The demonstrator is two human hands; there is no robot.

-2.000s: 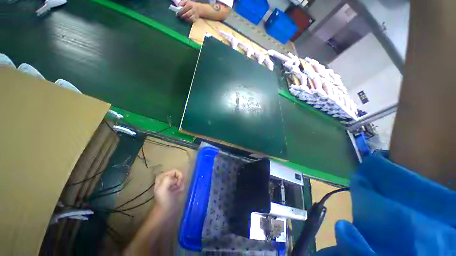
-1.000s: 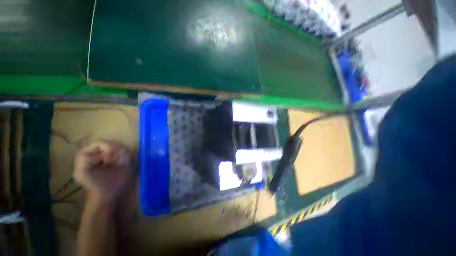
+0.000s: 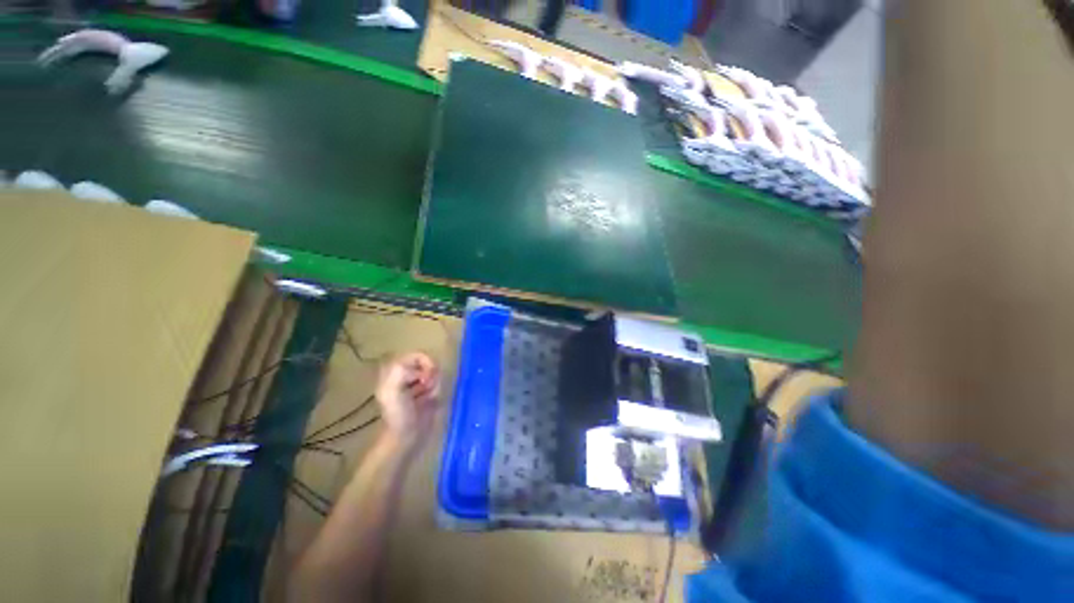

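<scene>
My left hand (image 3: 409, 395) rests on tan cardboard left of the blue tray (image 3: 473, 412), its fingers curled into a loose fist with nothing visible in it. My right forearm rises large along the right side from a blue sleeve; the right hand is cut off by the frame edge. The silver screw feeder (image 3: 665, 418) stands in the tray on a grey patterned mat (image 3: 530, 430). The black electric screwdriver (image 3: 736, 483) is right of the feeder, partly hidden by the sleeve, its cord at its upper end.
A stack of headbands under a cardboard sheet (image 3: 106, 389) is at left, with dark wires sticking out. A green-topped board (image 3: 542, 194) lies beyond the feeder across the conveyor. One headband (image 3: 112, 53) lies far left; more are piled (image 3: 766, 141) at far right.
The view swung right and down, then back to the left. The right forearm, out of view one second ago, again fills the right side. The left hand stays curled beside the tray.
</scene>
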